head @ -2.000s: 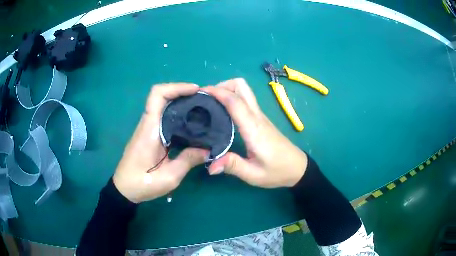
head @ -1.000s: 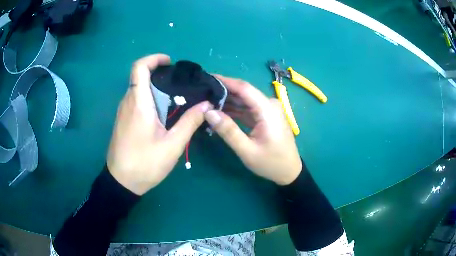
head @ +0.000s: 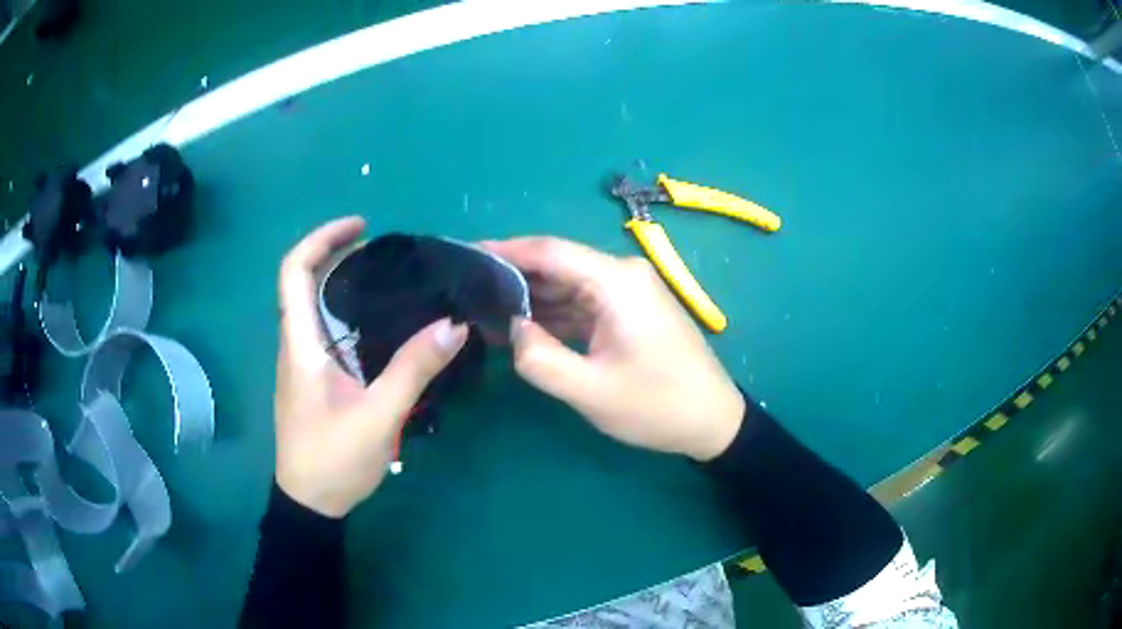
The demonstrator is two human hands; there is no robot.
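A black housing unit [head: 400, 289] is held above the green bench between my two hands. A thin grey band [head: 338, 332] curves around its rim, showing at the left side and along the right edge. My left hand [head: 338, 381] grips the left side, with the thumb across the near face. My right hand [head: 615, 344] holds the right edge, with the thumb and fingers at the band. A red lead wire [head: 404, 430] hangs below the housing, with a small white connector [head: 395, 467]. The housing's underside is hidden.
Yellow-handled cutters [head: 677, 234] lie open on the bench right of centre. Loose grey bands [head: 185, 381] lie at the left, below black housings [head: 150, 203]. A white rail [head: 308, 74] bounds the far side; hazard tape [head: 1021, 399] runs along the right edge.
The housing has been turned and tilted between my hands. The white connector seen on its face is no longer visible there. The camera view has shifted, so the bench items sit differently.
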